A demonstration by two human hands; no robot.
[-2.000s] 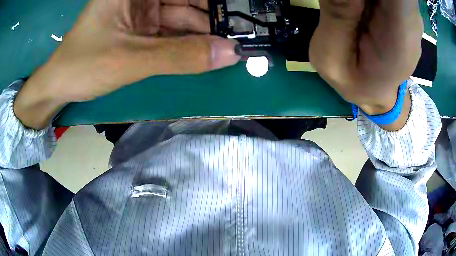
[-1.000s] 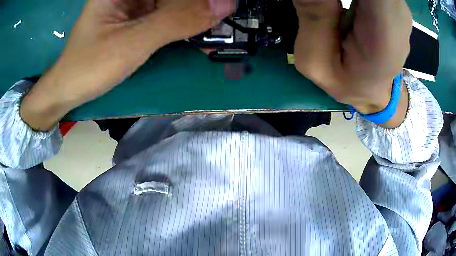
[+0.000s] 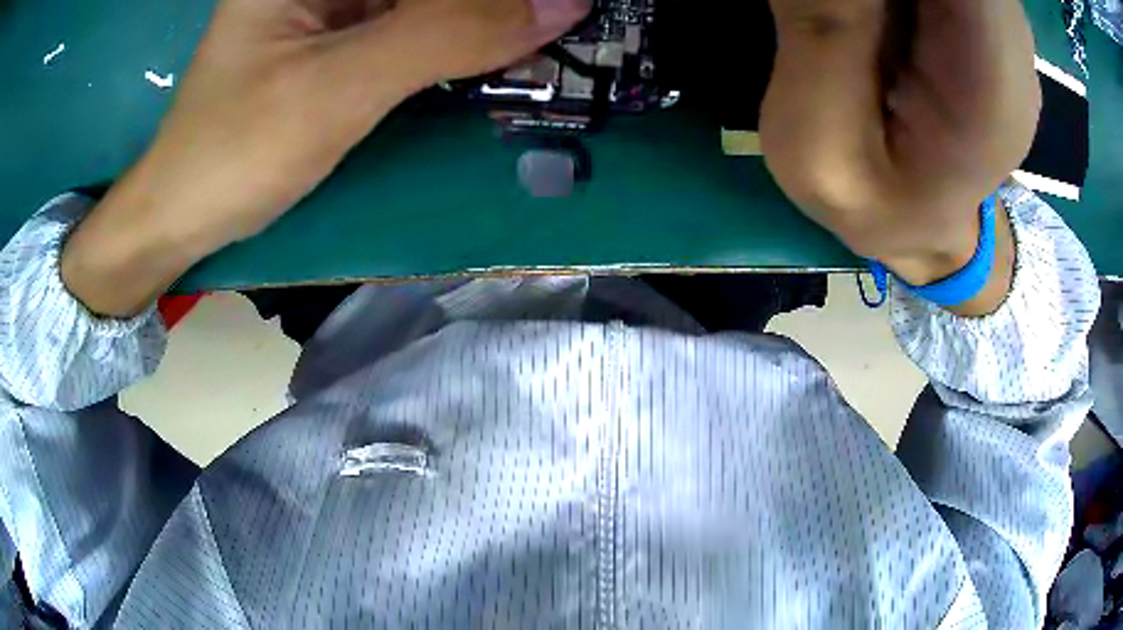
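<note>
The black electronic module (image 3: 597,68) with its exposed circuit board is at the top centre, cut off by the picture's edge. My left hand (image 3: 296,117) holds it, with the thumb at its left side; the other fingers are mostly hidden or out of view. A grey round end piece (image 3: 548,172) sticks out below the module, joined by a short dark link. My right hand (image 3: 905,142) is right of the module. Its fingertips are cut off at the top, so whether it holds anything cannot be told.
A black strip with pale edges (image 3: 1062,129) lies partly under my right hand. Small white scraps (image 3: 159,79) lie on the green mat (image 3: 406,222) at the left. A blue wrist strap (image 3: 961,283) is on my right wrist. Clear crinkled plastic shows at the top right corner.
The module has shifted left and tilted in my left hand, and my left thumb has moved up. The round end piece has moved left and looks grey instead of bright white.
</note>
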